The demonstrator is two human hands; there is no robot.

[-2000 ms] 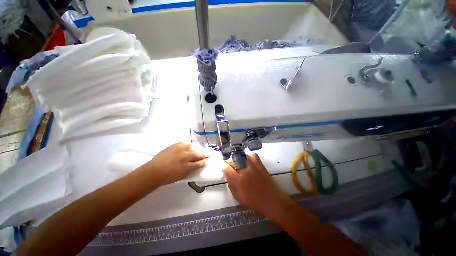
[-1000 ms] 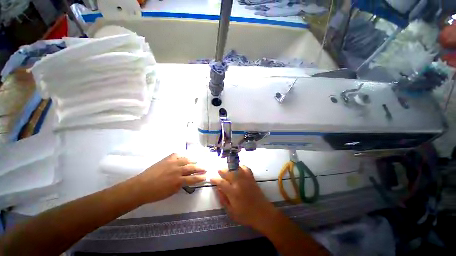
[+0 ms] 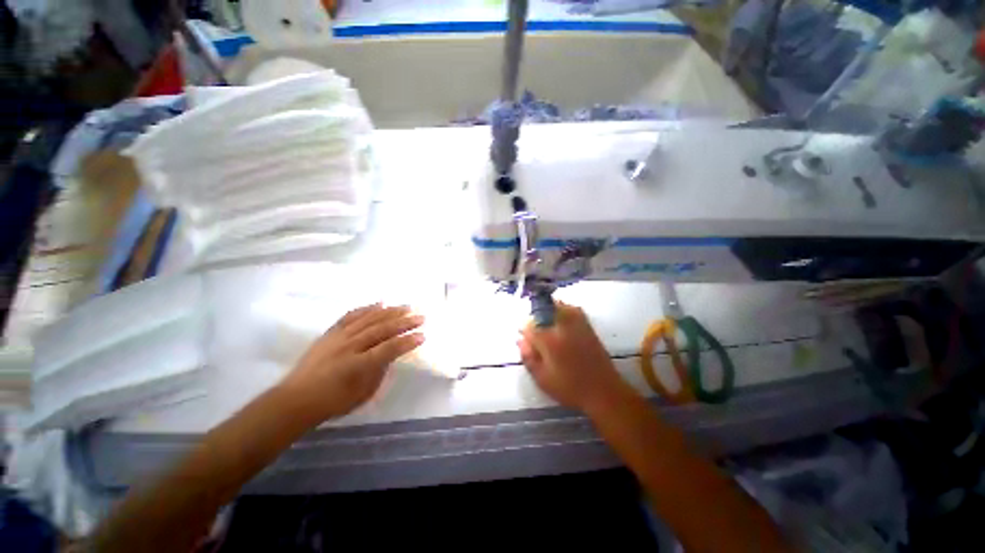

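Note:
A white fabric piece lies on the white table left of the needle area; glare hides its outline. My left hand rests palm down on its right part, fingers pointing to the needle. My right hand is at the presser foot, right of the needle, fingers curled; whether it holds anything is hidden. The white sewing machine with a blue stripe stands above my right hand. A tall stack of white pieces stands at the left rear, and a lower white pile lies at the left front.
Scissors with one orange and one green loop lie right of my right hand. A grey post with cloth at its base rises behind the machine head. A cream trough is behind. A grey ruler band runs along the front edge.
My left hand has moved left, away from the needle, and the hands are now farther apart. My right hand stays near the presser foot. The camera view has shifted.

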